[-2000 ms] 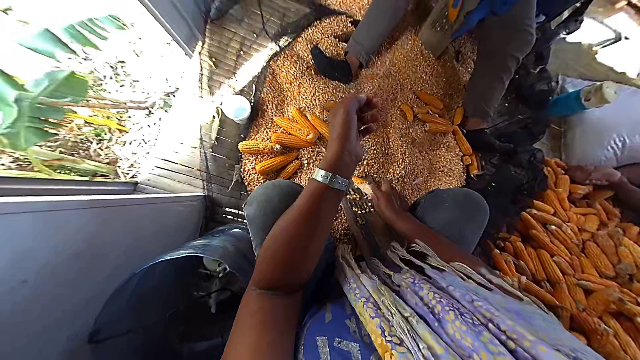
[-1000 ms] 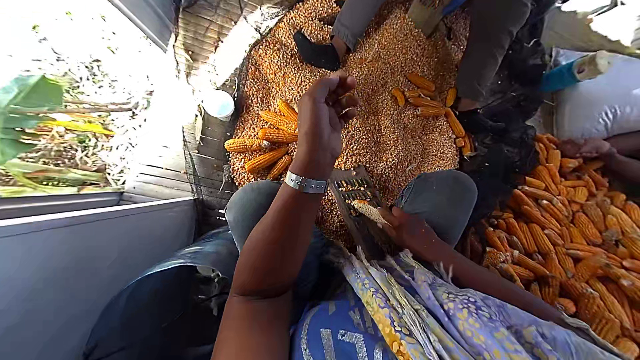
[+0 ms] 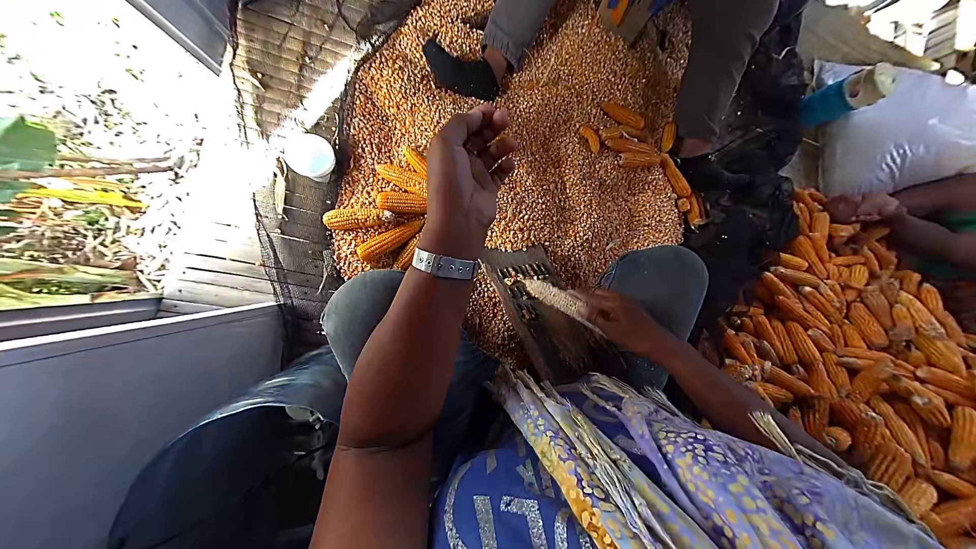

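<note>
My left hand (image 3: 469, 164), with a metal bracelet at the wrist, is raised over the corn kernels (image 3: 564, 198), palm turned up and fingers loosely curled, nothing seen in it. My right hand (image 3: 621, 316) grips a pale, stripped corn cob (image 3: 557, 296), which lies against a wooden board with rows of metal studs (image 3: 526, 286) between my knees. Several yellow corn cobs (image 3: 385, 202) rest on the kernels, left of and partly behind my left hand. A patterned cloth (image 3: 686, 457) lies over my lap.
A large pile of corn cobs (image 3: 862, 351) is at the right, another person's hand (image 3: 865, 207) at its edge. Ahead sits a person with a dark-socked foot (image 3: 461, 70) on the kernels, near more cobs (image 3: 629, 137). A white bucket (image 3: 309, 156) stands at the left, a white sack (image 3: 900, 130) at the right.
My right hand and the studded board, partly hidden two seconds ago, show more plainly now. My left hand stays raised over the kernels.
</note>
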